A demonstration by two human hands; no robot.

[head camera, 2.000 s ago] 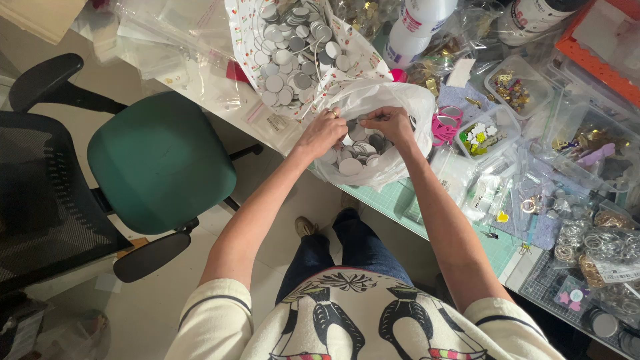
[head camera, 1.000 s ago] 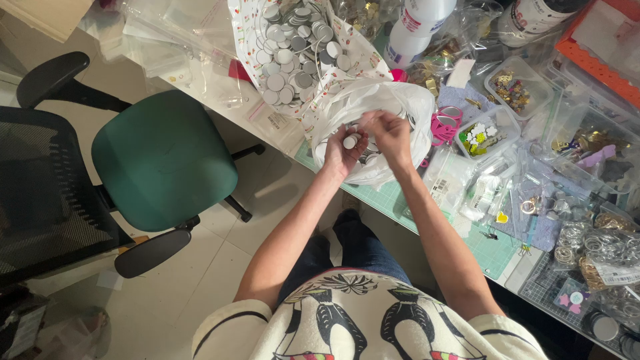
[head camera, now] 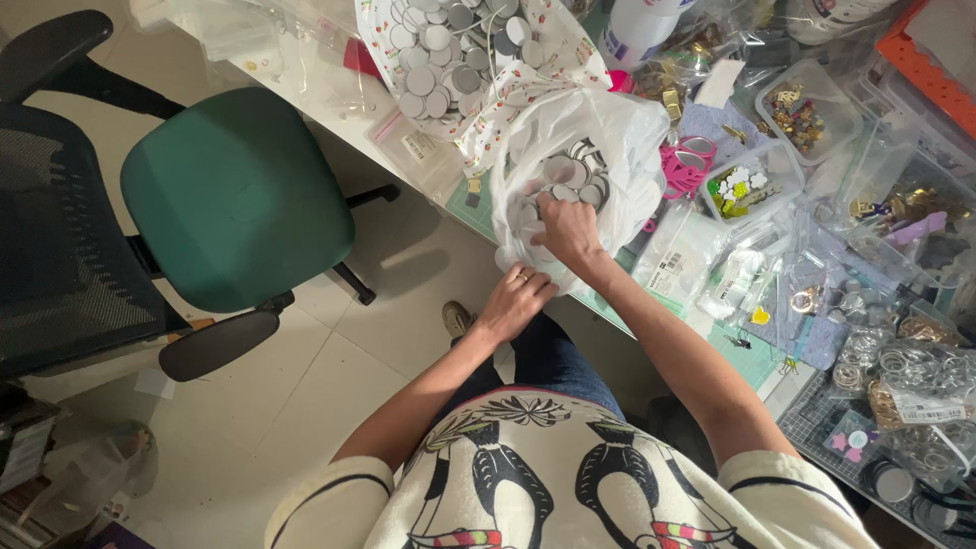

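Observation:
A white plastic bag [head camera: 640, 145] stands at the table's edge with its mouth spread, showing round silver metal discs [head camera: 573, 174] inside. My right hand [head camera: 568, 229] reaches into the bag, its fingertips among the discs; whether it grips one is hidden. At the bag's near rim is my left hand [head camera: 515, 301], fingers bent against the plastic; the frame does not settle whether they pinch it. Behind the bag lies a patterned paper or plastic wrapping [head camera: 503, 114], opened out, with many more silver discs [head camera: 438, 76] and a pale cord on it.
Right of the bag are pink-handled scissors [head camera: 686, 164], a plastic tub of flower-shaped pieces [head camera: 751, 183], a tub of gold-coloured charms [head camera: 808, 114], small clear bags and metal rings. A white bottle [head camera: 644, 30] stands behind. A green-seated office chair [head camera: 236, 198] is at left.
Both hands were together over the bag's mouth, the left palm up with a disc in it one second ago. Now the left hand is lower at the near rim and the right is down inside.

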